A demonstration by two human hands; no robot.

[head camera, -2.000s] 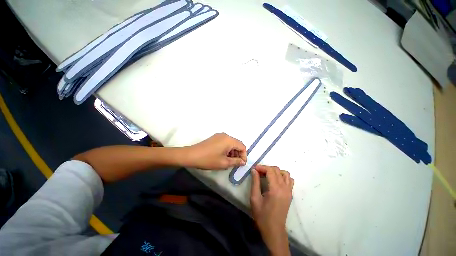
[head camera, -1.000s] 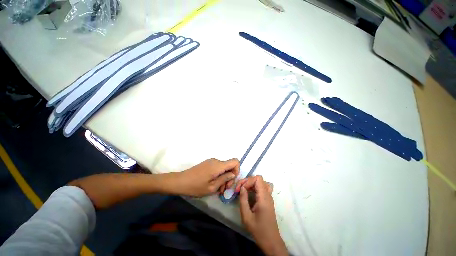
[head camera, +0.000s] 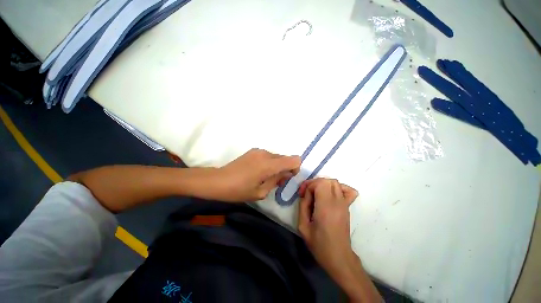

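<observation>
A long round-ended strip (head camera: 339, 131) lies white side up with a blue-grey border, running from near the table's front edge up to the right. My left hand (head camera: 258, 176) is at the left edge of its near end, fingers bent and closed on the border. My right hand (head camera: 327, 207) is at the opposite edge of the same end, thumb and fingertips pinched at the border. The rounded near end shows between and below the hands. Anything small between the fingertips is too small to tell.
A fanned stack of white-faced strips (head camera: 110, 44) lies at upper left. Overlapping navy strips with pale specks (head camera: 486, 109) lie at right. Clear plastic (head camera: 418, 118) lies beyond the strip, a single navy strip (head camera: 428, 16) at the top, and a thin curved thread (head camera: 301, 25) at upper centre.
The view has shifted, so the far table and yellow tape at the back have left the picture. Both hands stay at the strip's near end, with slightly changed finger positions.
</observation>
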